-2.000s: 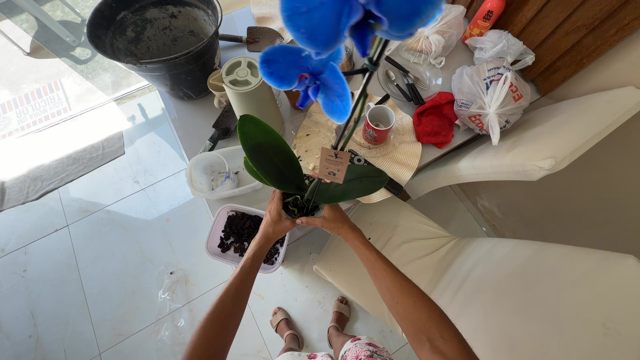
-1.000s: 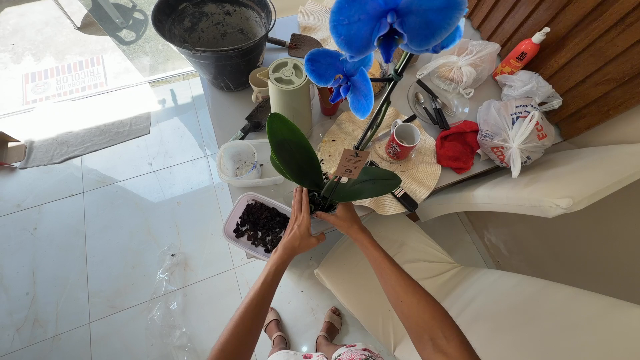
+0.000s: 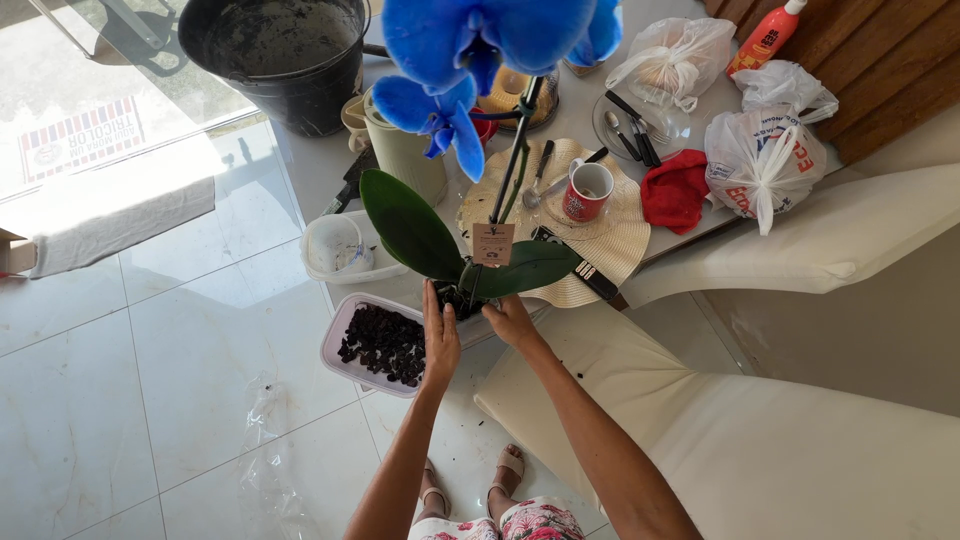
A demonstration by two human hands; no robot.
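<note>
A blue orchid [image 3: 480,37] with broad green leaves [image 3: 409,225] stands upright before me, a brown tag [image 3: 493,244] on its stem. My left hand [image 3: 441,334] lies flat with extended fingers against the left side of the plant's base [image 3: 459,298]. On the right side, my right hand [image 3: 511,319] is at the base below a leaf, its fingers bent; whether they grip the pot's rim is hidden. A plastic tub [image 3: 335,349] of dark bark pieces [image 3: 382,343] sits just left of my left hand. Behind it is a clear plastic container [image 3: 386,266].
On the table are a black bucket [image 3: 315,90], a pale green jug [image 3: 411,161], a red mug [image 3: 587,191] on a straw placemat [image 3: 626,232], cutlery on a glass plate [image 3: 675,124], a red cloth [image 3: 675,191] and plastic bags [image 3: 765,165]. A cream chair [image 3: 720,442] stands at right.
My left hand has turned from holding the base to lying flat beside it with fingers extended. The right hand stays at the base. The view has shifted somewhat.
</note>
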